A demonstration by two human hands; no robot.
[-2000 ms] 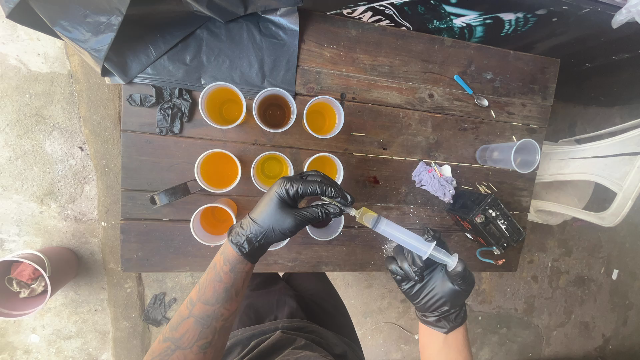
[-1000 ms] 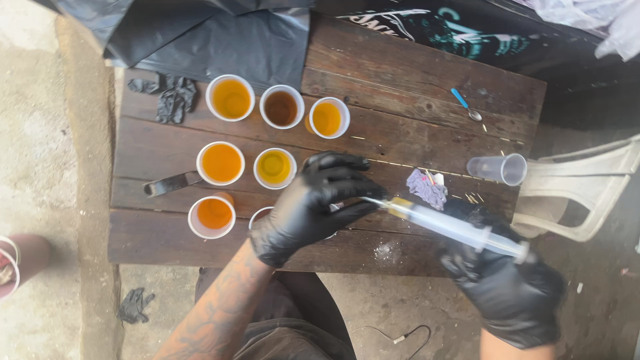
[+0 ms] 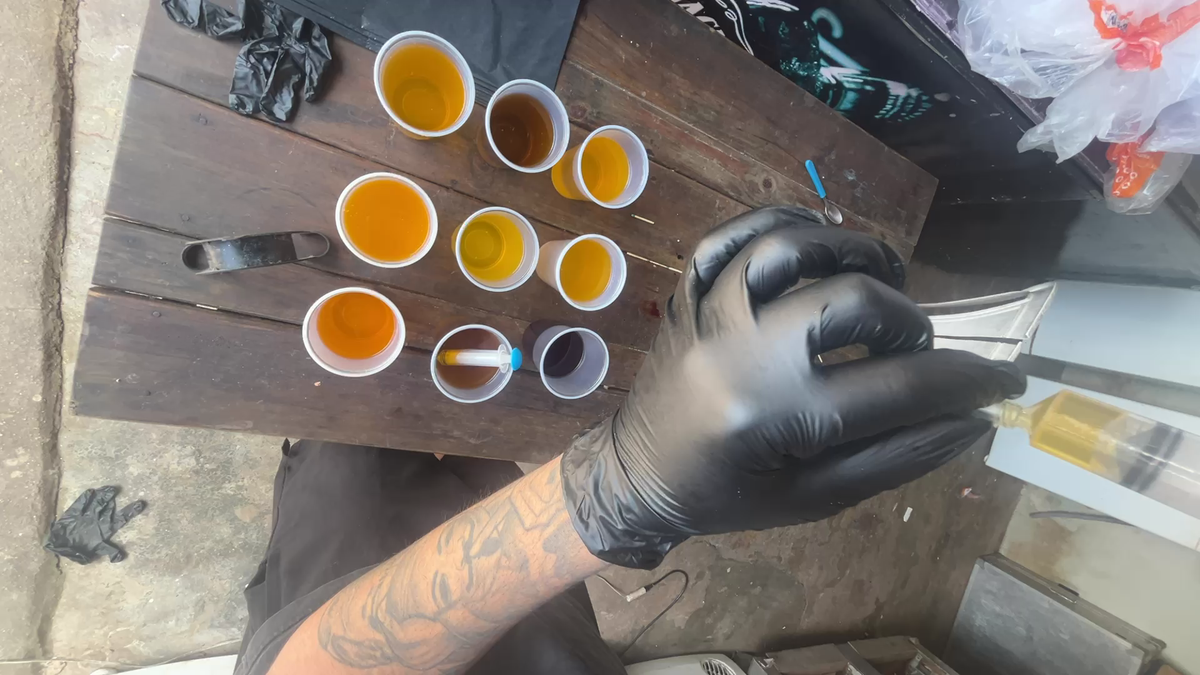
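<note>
My left hand [image 3: 797, 384], in a black glove, pinches the tip end of a large clear syringe [image 3: 1078, 431] at the right. Yellow liquid fills the front part of its barrel; the rest runs out of the frame, and my right hand is not in view. Left of my hand, on the wooden table [image 3: 216, 366], stand several plastic cups of liquid: orange [image 3: 385, 220], yellow [image 3: 494, 248], brown [image 3: 527, 127] and a dark one [image 3: 572, 363]. A small syringe with a blue end [image 3: 483, 358] lies across one cup at the table's near side.
Crumpled black gloves [image 3: 278, 61] and a dark curved strap-like piece [image 3: 255, 251] lie on the table's left. A blue-handled spoon [image 3: 822, 190] is near the far right edge. Plastic bags [image 3: 1078, 66] hang at upper right. Another black glove [image 3: 94, 525] lies on the floor.
The view has swung to the right and closer. My left hand has moved right with the syringe tip, away from the cups. My right hand has gone out of view.
</note>
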